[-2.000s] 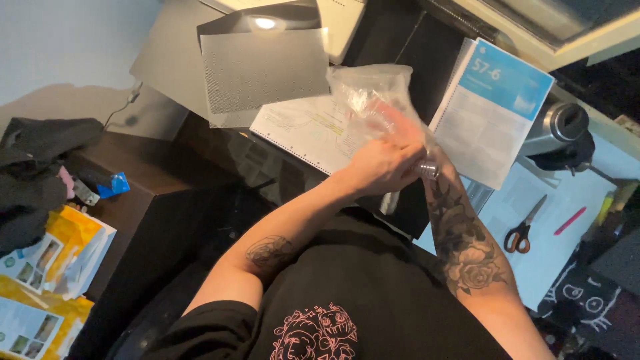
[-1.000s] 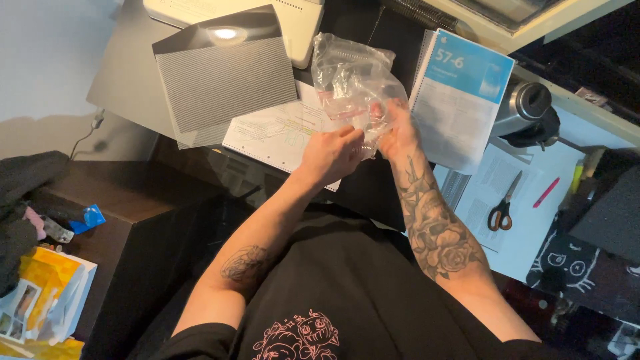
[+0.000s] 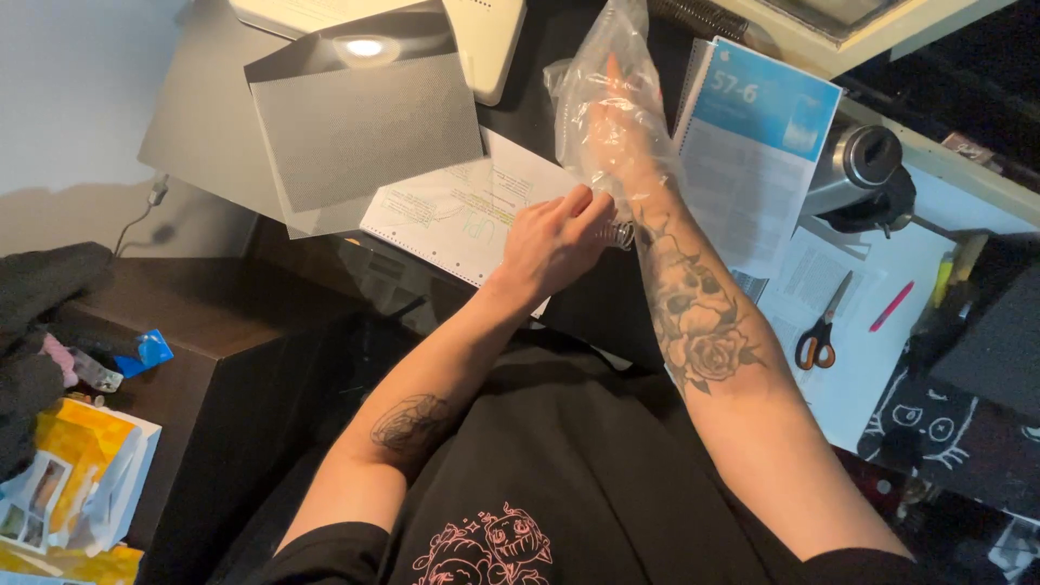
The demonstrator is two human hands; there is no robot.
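Observation:
A clear plastic bag [image 3: 581, 114] surrounds my right hand [image 3: 621, 122], which reaches up inside it with the fingers extended. Pinched at the bag's open edge, near my right wrist, are the fingers of my left hand [image 3: 565, 231]. A metal coil [image 3: 620, 235] shows beside my left fingertips, against the right wrist. Below my left hand lies a spiral-bound sheet with handwriting [image 3: 439, 231]. A booklet with a blue and white cover [image 3: 751, 146] rests just right of my right hand.
Left of the hands lies a dark grey envelope-like folder [image 3: 366, 130] by a cream-coloured device [image 3: 496, 41]. At right are a metal flask or kettle [image 3: 865, 162], scissors with orange and black handles [image 3: 815, 345] and a pink pen [image 3: 891, 306]. A dark cabinet [image 3: 162, 301] stands at lower left.
My right hand has gone into the plastic bag, which both hands held crumpled before. The bag now stretches upward around the right hand, while my left hand is at its edge.

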